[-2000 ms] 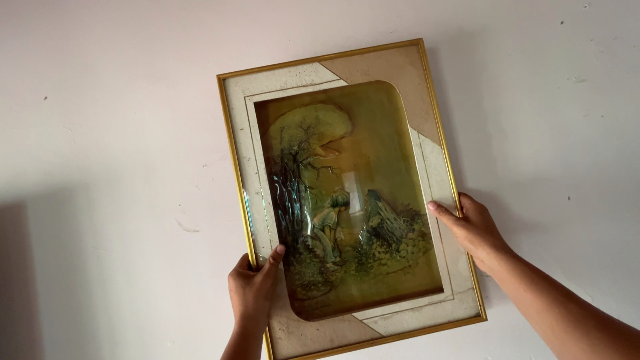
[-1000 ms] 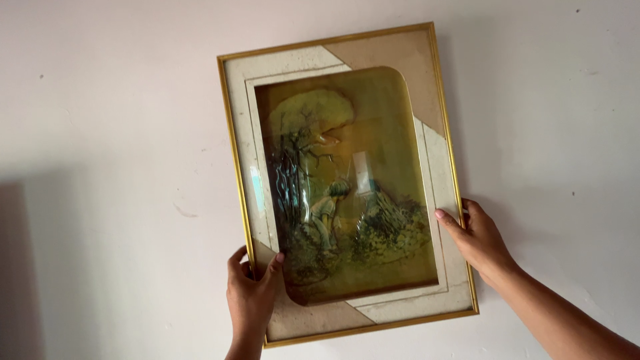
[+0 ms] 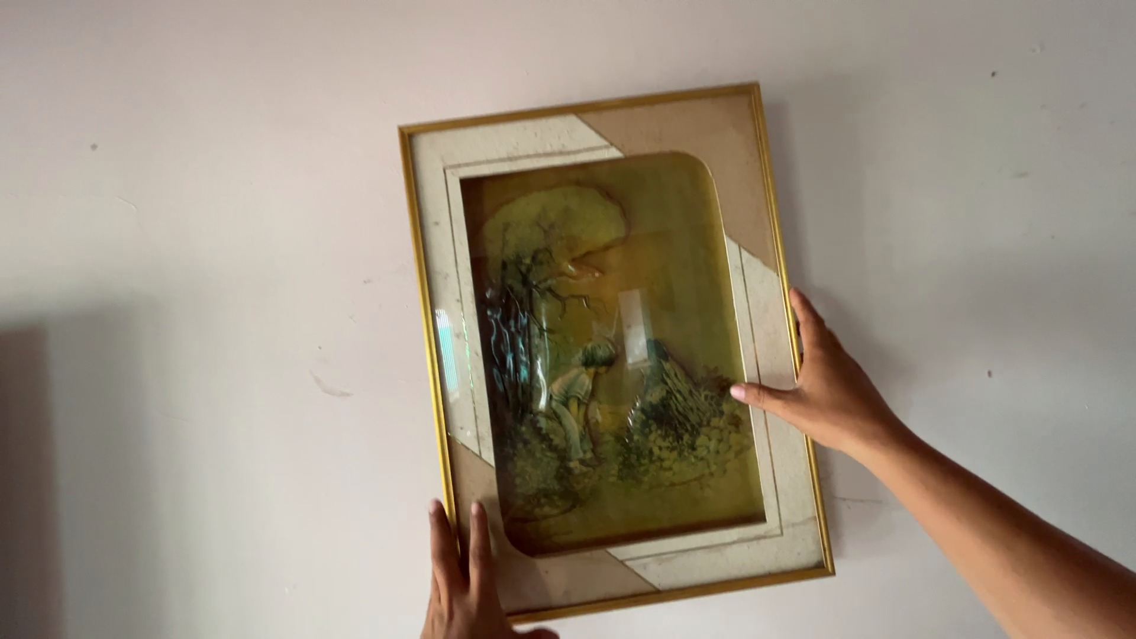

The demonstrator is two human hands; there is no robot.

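Observation:
A framed picture (image 3: 621,355) with a thin gold-coloured frame and a cream and tan mat leans slightly counterclockwise against the wall. Behind its glossy surface are a bare tree, a bending figure and bushes. My right hand (image 3: 821,382) grips the frame's right edge, its thumb over the front and its fingers at the side, partly hidden behind. At the lower left corner is my left hand (image 3: 466,577), two fingers raised and spread along the left edge, the thumb near the bottom edge. Whether it bears any of the frame's weight cannot be told.
A pale painted wall (image 3: 222,222) with small marks and scuffs fills the background. The frame casts a soft shadow on it at the right. A darker shaded area (image 3: 27,479) stands at the lower left edge of the view.
My left hand has slid lower, from the left edge to the bottom left corner, and its fingers have spread. My right hand has stayed on the right edge. The frame's tilt has changed slightly.

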